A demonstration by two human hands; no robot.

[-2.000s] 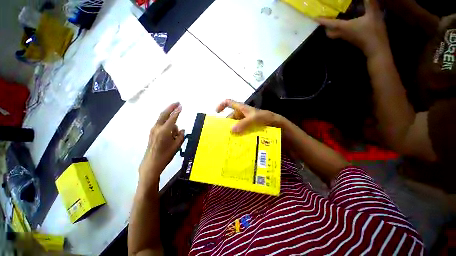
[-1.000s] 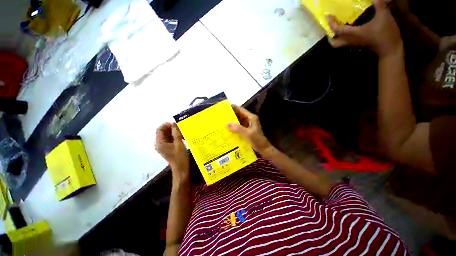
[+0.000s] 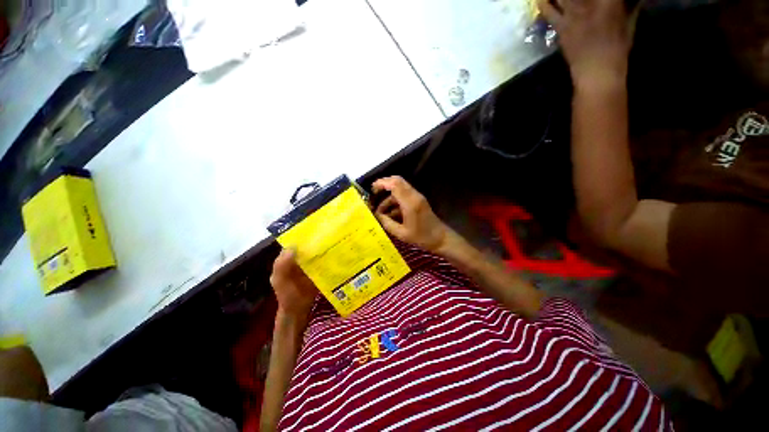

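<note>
A yellow hang-tab box (image 3: pixel 344 251) with a black top strip and hook loop is tilted over my lap at the table edge, its printed back with a barcode label facing up. My left hand (image 3: pixel 293 283) holds its left edge, fingers partly hidden behind the box. My right hand (image 3: pixel 406 213) is at the box's upper right corner, fingers bent; whether it grips the box cannot be told.
Another yellow box with black ends (image 3: pixel 69 232) stands on the white table (image 3: pixel 211 160) at the left. White sheets (image 3: pixel 232 34) lie at the far side. A neighbour's arm (image 3: pixel 600 152) reaches in at right, above a red stool (image 3: pixel 540 253). Another person's arm shows lower left.
The held box has turned upright from sideways and moved lower towards my lap. My left hand, earlier off the box, now holds it. The view has shifted, and an arm has appeared at lower left.
</note>
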